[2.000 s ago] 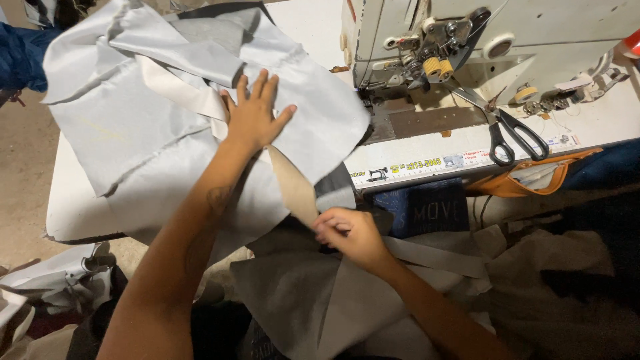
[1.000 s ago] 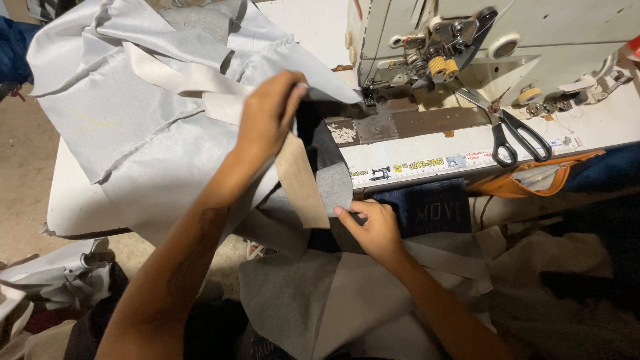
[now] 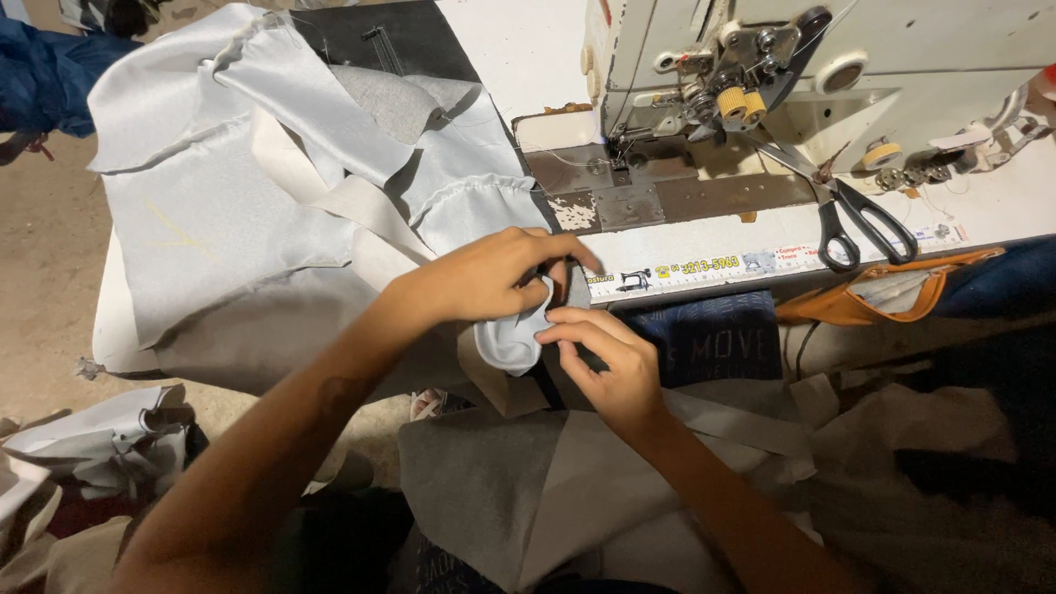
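Observation:
My left hand (image 3: 503, 276) grips the edge of the light grey fabric (image 3: 223, 214) near the table's front edge, thumb and fingers pinching a fold. Close by on the right, my right hand (image 3: 606, 359) pinches the same curled fabric edge between thumb and fingertips. The fabric has gathered seams and spreads over the table's left side. A cream fabric strip (image 3: 375, 219) lies across it, its lower end hanging below my left hand. Beyond the hands stands an industrial sewing machine (image 3: 825, 91); its needle area (image 3: 619, 153) is behind the fabric.
Black-handled scissors (image 3: 854, 214) lie on the machine bed at the right. A printed ruler strip (image 3: 718, 264) runs along the table's front edge. An orange-trimmed pouch (image 3: 899, 297) hangs below it. Grey cloth (image 3: 487, 487) covers my lap, and fabric scraps (image 3: 107, 445) lie at lower left.
My left hand has moved from lying flat on the fabric towards the table's front edge, beside my right hand. The fabric edge, earlier spread out, is now curled between them.

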